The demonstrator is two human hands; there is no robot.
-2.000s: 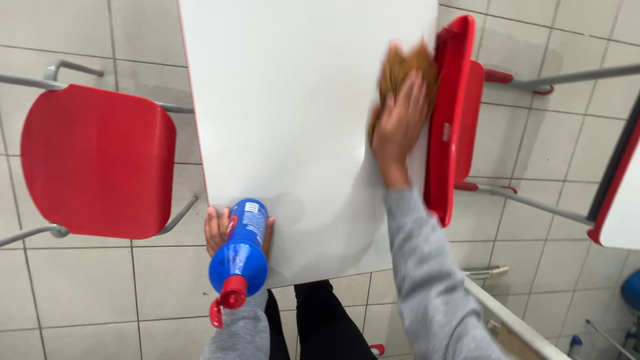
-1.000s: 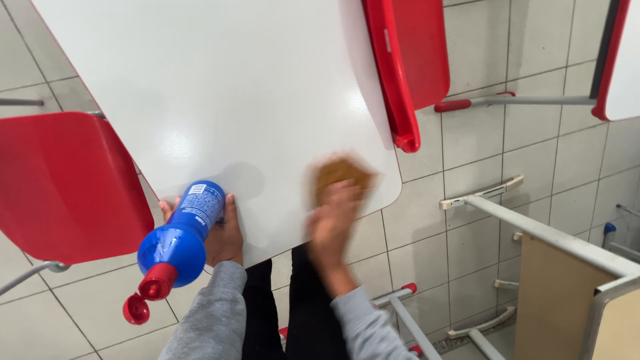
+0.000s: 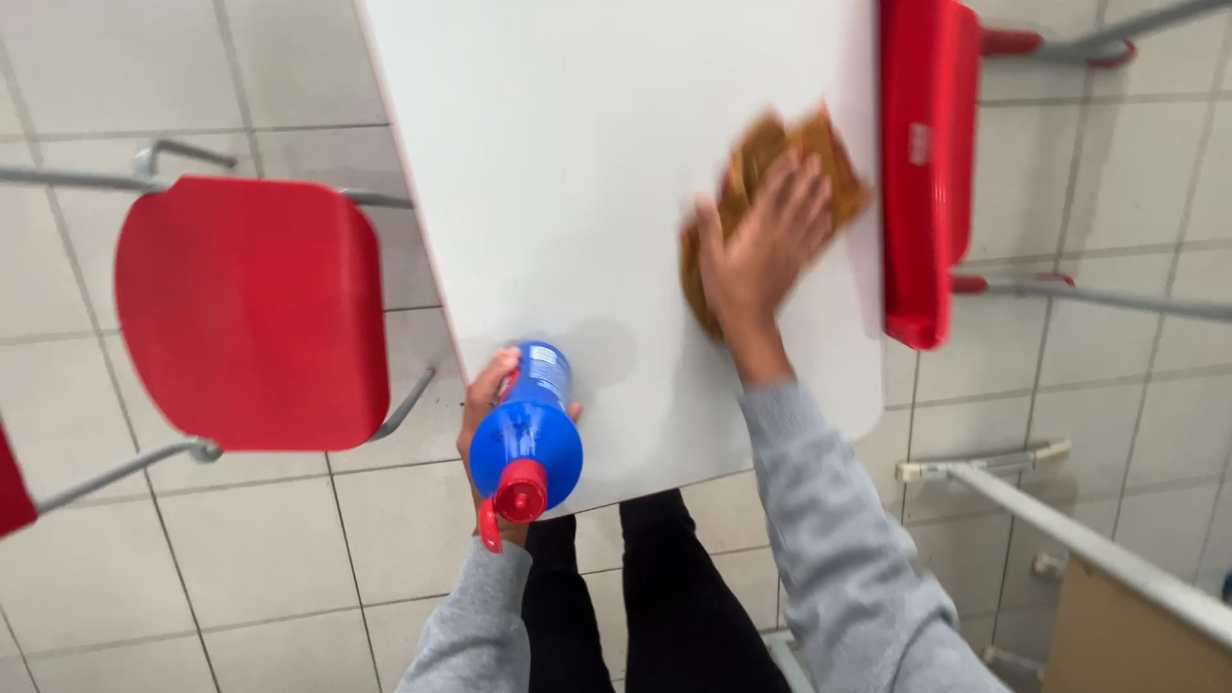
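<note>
My left hand [image 3: 481, 397] grips a blue plastic bottle [image 3: 527, 428] near the lower left edge of the white tabletop [image 3: 616, 192]. The red flip cap of the bottle is open and faces me. Most of the fingers are hidden behind the bottle. My right hand [image 3: 765, 245] lies flat, fingers spread, on a brown-orange cloth [image 3: 842, 183], pressing it against the tabletop near its right side. The cloth is creased and a little blurred.
A red chair [image 3: 255, 313] stands to the left of the table. Another red chair [image 3: 953, 144] sits against the right edge. At the lower right is a metal frame [image 3: 1088, 549] with a beige panel. Tiled floor lies below.
My right hand and the cloth have moved from the table's near corner up and away along its right side. The left hand still holds the bottle. The view has shifted.
</note>
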